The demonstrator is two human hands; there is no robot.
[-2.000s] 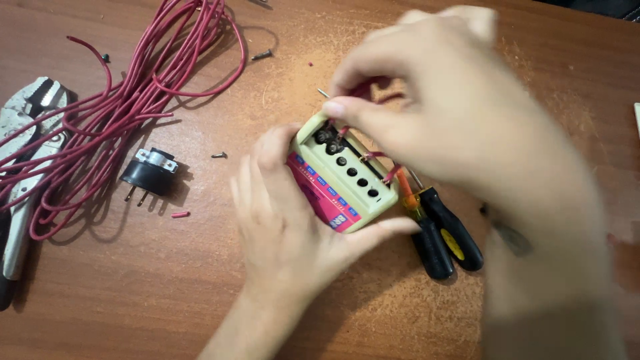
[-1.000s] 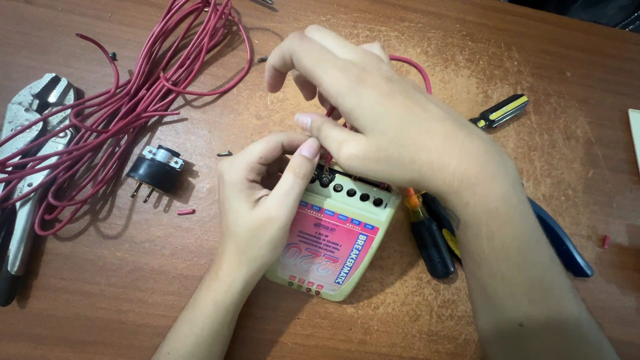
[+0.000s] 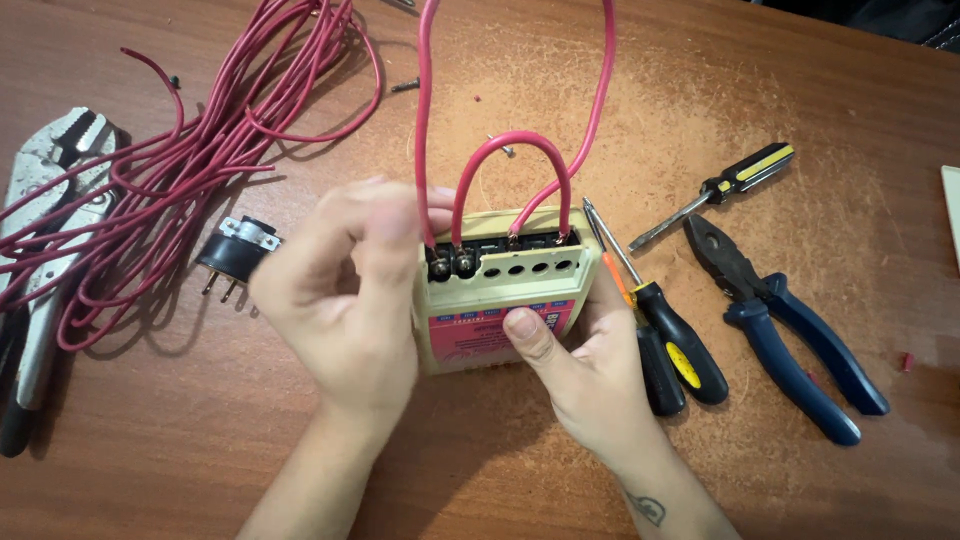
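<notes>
A cream plastic electrical device with a row of screw terminals (image 3: 517, 292) is tilted so its terminal side shows. My right hand (image 3: 585, 360) grips it at the right and bottom, thumb on its pink printed label. My left hand (image 3: 352, 277), partly blurred, is curled at the device's left edge; whether its fingers pinch anything is unclear. Two red insulated wires come out of the terminals: a short looped wire (image 3: 513, 136) and a longer wire (image 3: 424, 97) that runs out past the top of the view. Bare copper strands show at the terminals.
Left lie a coil of red wire (image 3: 225, 112), locking pliers (image 3: 45, 217) and a black electrical plug (image 3: 236, 247). Right are two screwdrivers (image 3: 682, 345) side by side, another screwdriver (image 3: 750, 169) and blue-handled combination pliers (image 3: 795, 337). A screw (image 3: 406, 85) and a small screw (image 3: 502, 146) lie behind.
My right hand has moved from above the terminals down to the device's right side. The device is now tilted with its terminals showing, and the wires stand uncovered. My left hand has shifted to its left edge.
</notes>
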